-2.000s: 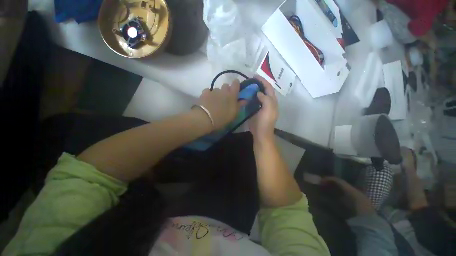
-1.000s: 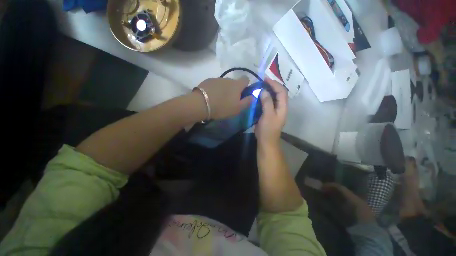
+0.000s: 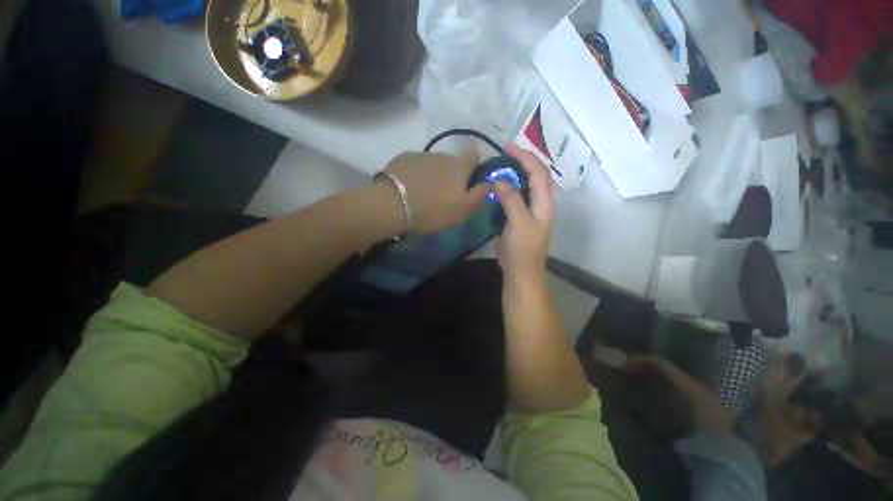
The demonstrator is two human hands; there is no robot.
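Note:
A mirror dash cam (?), a long dark bar with a bluish glossy face, slants over my lap below the table edge. A bright bluish-white spot shows on its upper rounded end. A thin black cable loops from that end. My left hand, with a bracelet at the wrist, lies across the bar from the left, its fingertips near the bright spot. My right hand grips the upper end from the right, thumb on the face by the spot. The fingers behind the bar are hidden.
A gold housing and crumpled plastic bags lie at the back. A leaflet and an open white box holding a wiring harness are beyond my right hand. A grey-white cylinder and another person's arm are at right.
The bar's upper end first looked blue, then flared bright with a streak; now the glow is smaller. My left fingertips have shifted slightly. Both hands keep hold.

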